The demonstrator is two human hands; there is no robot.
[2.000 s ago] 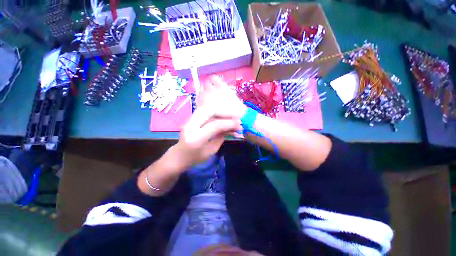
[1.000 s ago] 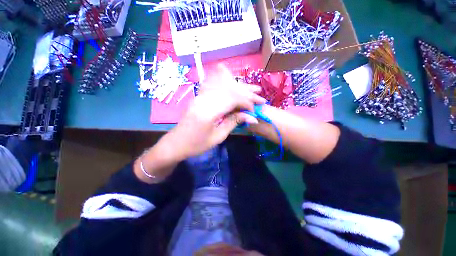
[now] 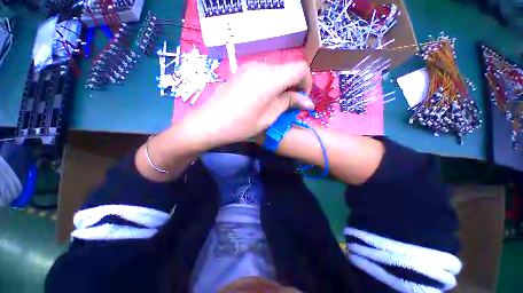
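A bright blue wrist strap (image 3: 276,136) is around my right wrist. Its thin blue cord (image 3: 325,150) loops beside the forearm. My left hand (image 3: 246,100), with a thin bracelet on its wrist, lies across my right hand. Its bent fingertips pinch a blue part of the strap at the wrist's upper edge. My right hand is almost wholly hidden under my left; only its wrist and forearm show clearly, so its fingers cannot be made out.
A red mat (image 3: 362,123) holds white sleeves (image 3: 192,71), red wires (image 3: 324,94) and leaded parts (image 3: 355,94). Behind are a white block (image 3: 252,31) and an open cardboard box (image 3: 364,59). Orange-brown wired parts (image 3: 447,86) lie right; a black slotted rack (image 3: 43,103) lies far left.
My left hand has slid right over my right hand, and its fingers have moved to the strap's upper edge. The blue band shows more fully. The bench items have shifted up in view.
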